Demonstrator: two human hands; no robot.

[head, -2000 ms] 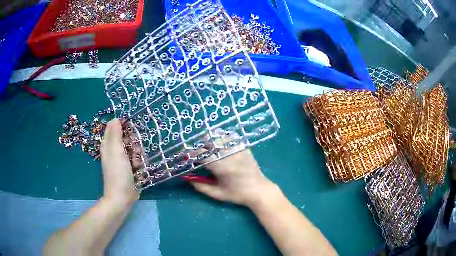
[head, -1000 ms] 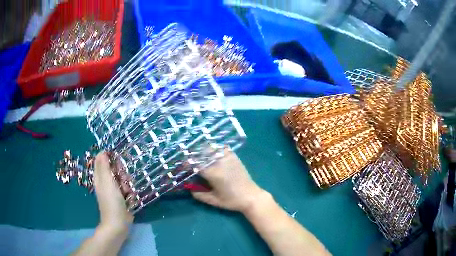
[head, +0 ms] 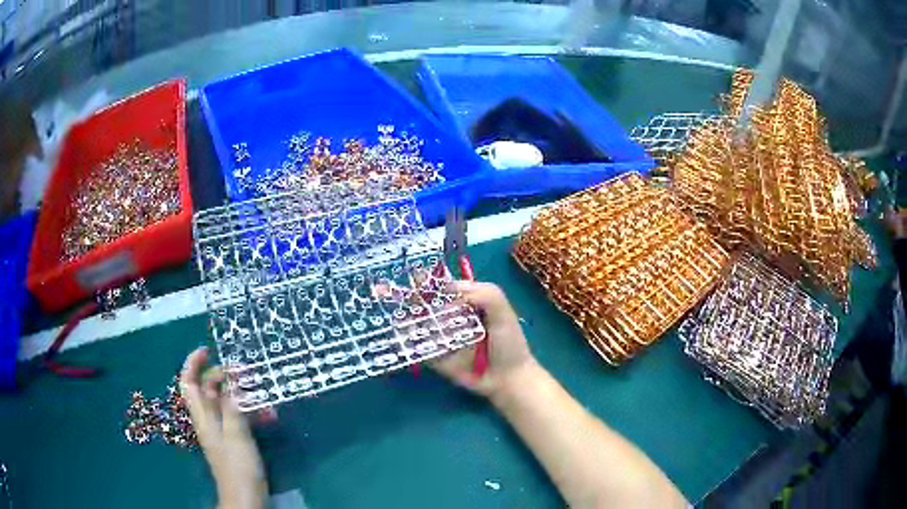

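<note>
A silver sprue frame [head: 323,318] with many small ringed parts is held above the green mat. My left hand [head: 224,423] is at its lower left corner, fingers bent, partly behind the frame; whether it grips the frame is hard to tell. My right hand [head: 482,338] holds the frame's right side, with fingers behind the grid. Red-handled nippers [head: 465,266] are also in my right hand, dark jaws pointing up past the frame's right edge. A small loose pile of cut parts [head: 157,418] lies on the mat left of my left hand.
Red bin [head: 119,204] of coppery parts at left; middle blue bin [head: 298,104] with mixed parts; right blue bin [head: 537,84] with dark and white items. Gold frame stack [head: 622,263], silver frame stack [head: 766,333] and a taller gold heap [head: 781,184] at right. Other red handles [head: 70,343] lie at left.
The view has shifted, showing more of the bins. The frame has tilted flatter and sits lower relative to the bins. My left fingers have opened somewhat, and the nippers' jaws now point up.
</note>
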